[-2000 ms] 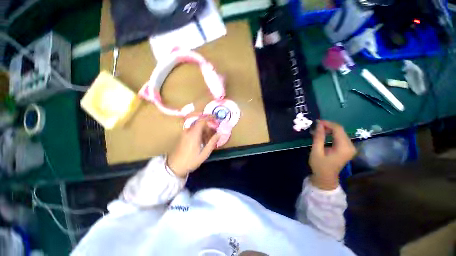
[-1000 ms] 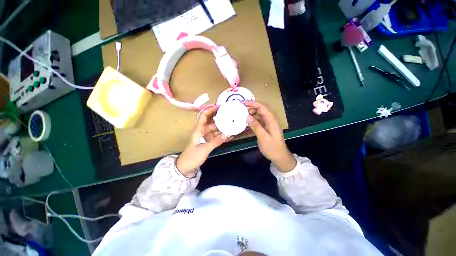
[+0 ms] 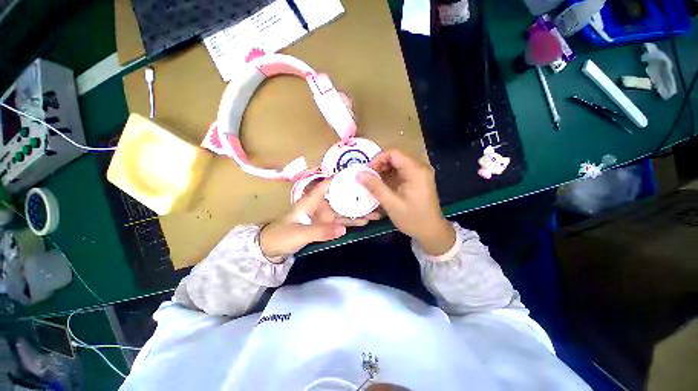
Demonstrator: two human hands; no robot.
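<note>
The pink headphones with cat ears and grey-white inner padding lie on the brown cardboard. One earcup housing shows a dark ring around its centre, just beyond my hands. A white round cover is between my hands near the bench's front edge. My left hand is under and beside the cover, palm partly up. My right hand holds the cover's right side with thumb and fingers. A pink hoop shows partly behind my left hand.
A pale yellow block stands left on the cardboard. A small character charm lies on the black mat. A white stick tool and tweezers lie right, near a blue tray. A tape roll is far left.
My right hand has come from the right, near the charm, to the cover at my left hand. The white cover now sits slightly lower, and my left hand has opened flatter beneath it.
</note>
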